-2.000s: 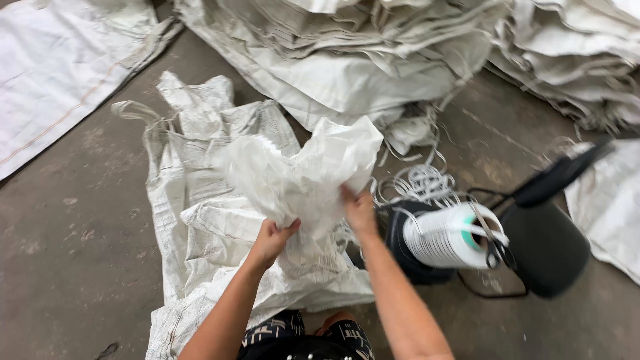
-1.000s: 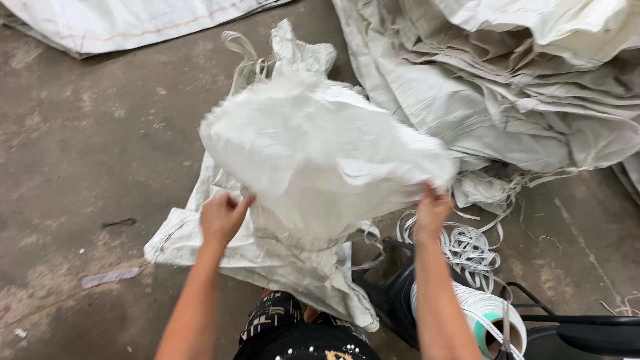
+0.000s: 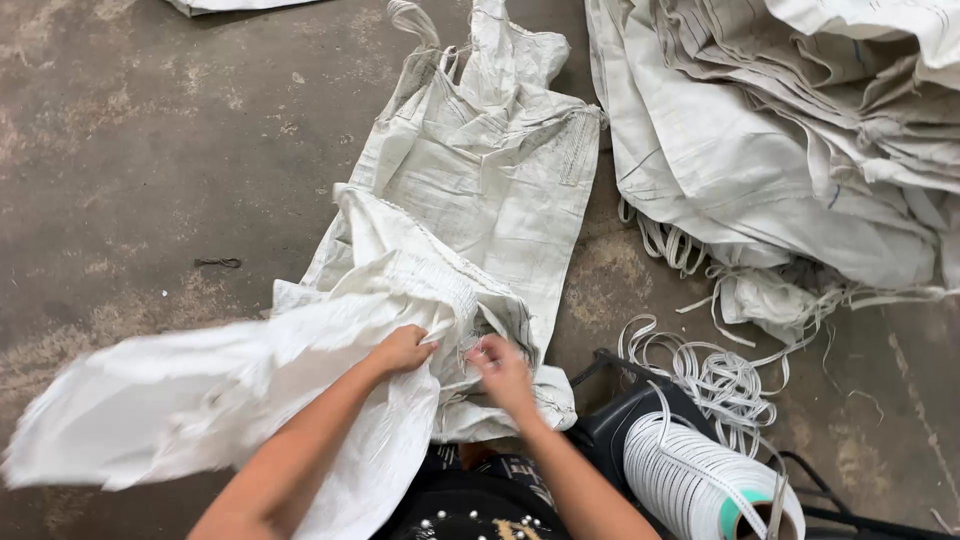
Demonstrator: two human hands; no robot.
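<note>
A large white woven bulk bag [image 3: 502,202] lies on the floor before me, its looped straps at the far end. Gathered thin white fabric [image 3: 172,397], part of a spout or liner, spreads blurred to the left. My left hand [image 3: 405,349] grips a fold of this fabric near its gathered seam. Just to the right, my right hand [image 3: 496,367] is at the bag's stitched opening, fingers bent and blurred; whether it pinches a thread or cloth edge is unclear.
A spool of white webbing [image 3: 690,465] rests on a black plastic seat [image 3: 645,397] at lower right. Loose white tape [image 3: 720,382] lies coiled beyond it. Stacked white bags [image 3: 750,172] fill the upper right. A dark cord scrap [image 3: 217,262] is on the floor.
The thin white fabric, earlier held spread between both hands, now trails to the left. My hands have come close together near the bag's stitched opening.
</note>
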